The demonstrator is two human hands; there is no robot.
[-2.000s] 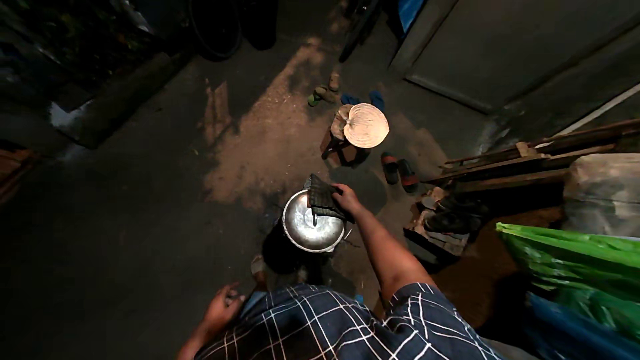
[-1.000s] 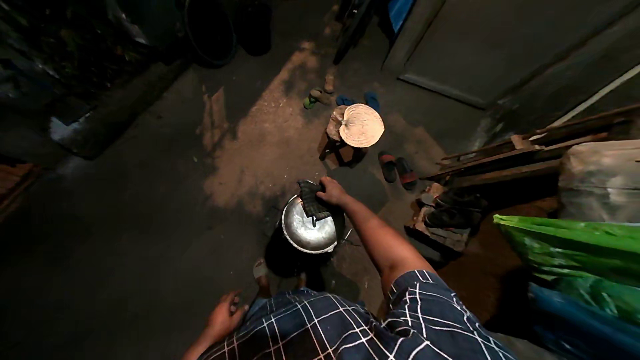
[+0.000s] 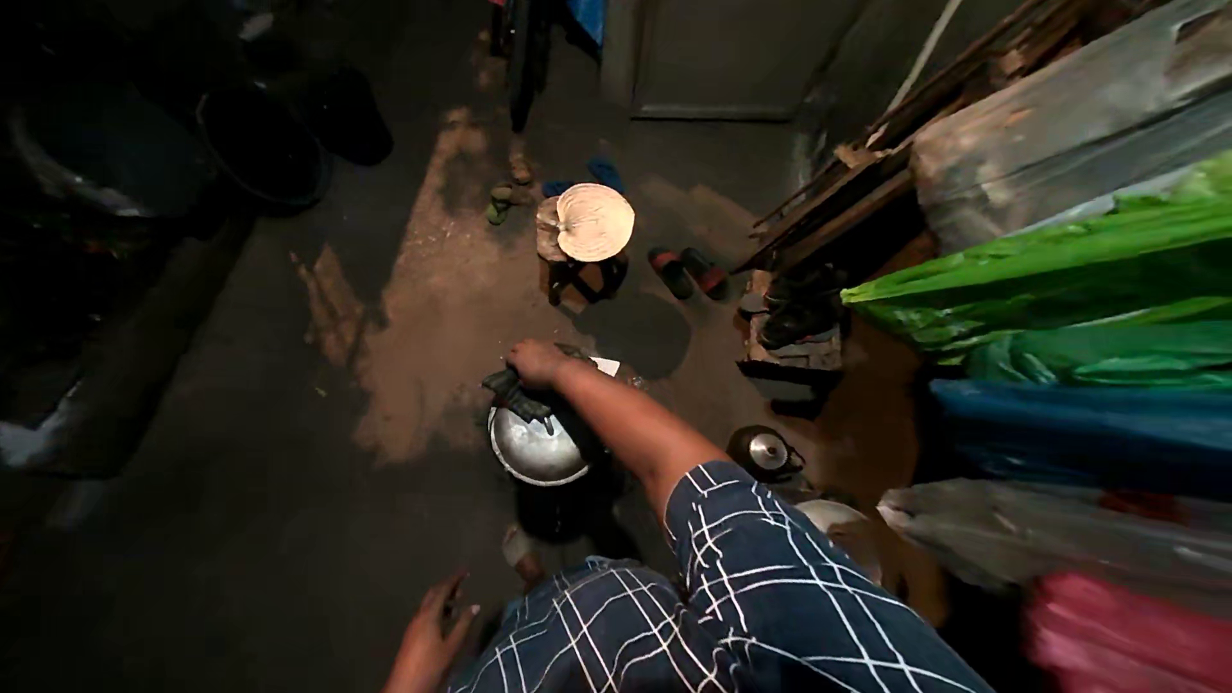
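Observation:
A dark cloth is bunched under my right hand, whose fingers are closed on it. The cloth lies over the upper edge of a round silvery metal pot lid or pan, just in front of my feet. Whether I grip the metal through the cloth cannot be seen. My left hand hangs low by my left side, fingers apart and holding nothing. Beyond the metal vessel, a pale woven hand fan rests on a low stool.
Red-and-dark sandals and green slippers lie on the floor. To the right are shoes on a small block stand, a lidded pot, stacked wooden boards and green plastic sheeting. A dark tub stands back left.
The view has turned, and a lidded pot now shows at the right. My right hand stays on the cloth by the metal vessel. My left hand still hangs empty.

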